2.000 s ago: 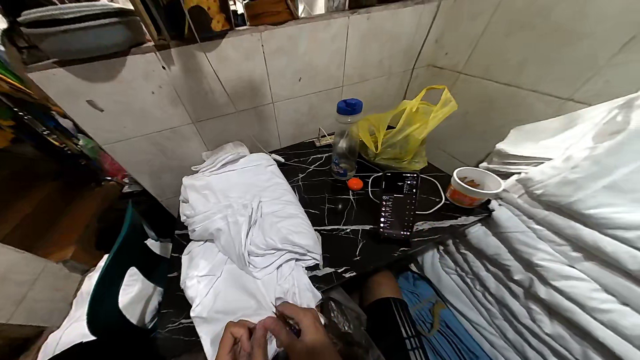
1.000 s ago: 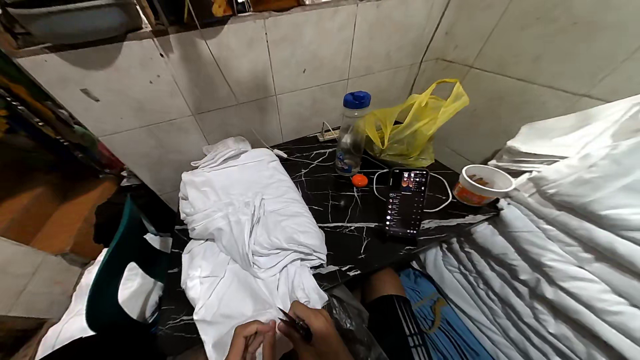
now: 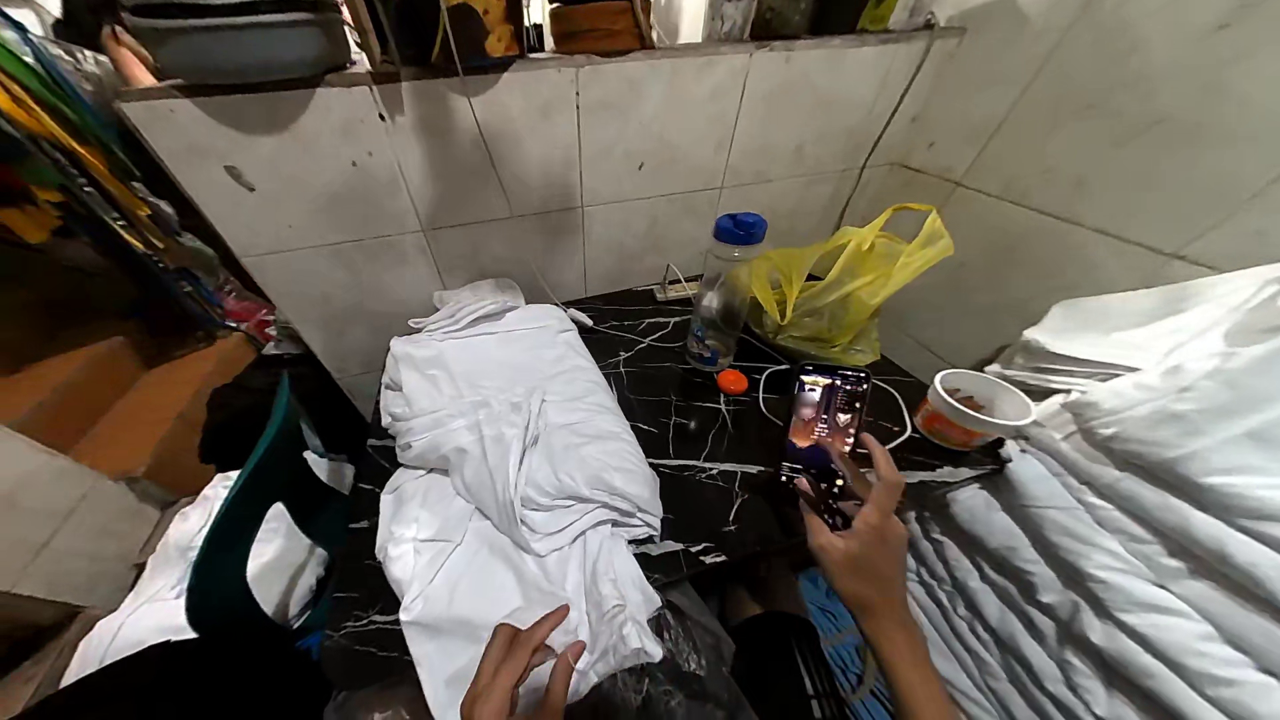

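Note:
White cloth garments [image 3: 520, 430] lie in a loose pile on a black marble-patterned table [image 3: 690, 420]. My left hand [image 3: 525, 670] rests at the pile's near edge, fingers apart, holding nothing that I can make out. A smartphone [image 3: 825, 430] with its screen lit lies on the table to the right of the cloth. Over its lower end reaches my right hand [image 3: 865, 535], fingers spread, thumb and fingertips at the screen; it does not grip the phone. The small dark tool seen earlier is not visible.
Behind the phone stand a clear plastic bottle [image 3: 715, 300] with a blue cap and a yellow plastic bag [image 3: 850, 290]. An orange cap [image 3: 732, 382], a white cable and a white tub [image 3: 950, 425] are nearby. White fabric [image 3: 1130, 460] lies heaped at right, a green chair [image 3: 225, 560] at left.
My right hand has left the near edge of the cloth and moved right and forward to the phone. The two hands, together before, are now apart. The phone's screen shows a different picture.

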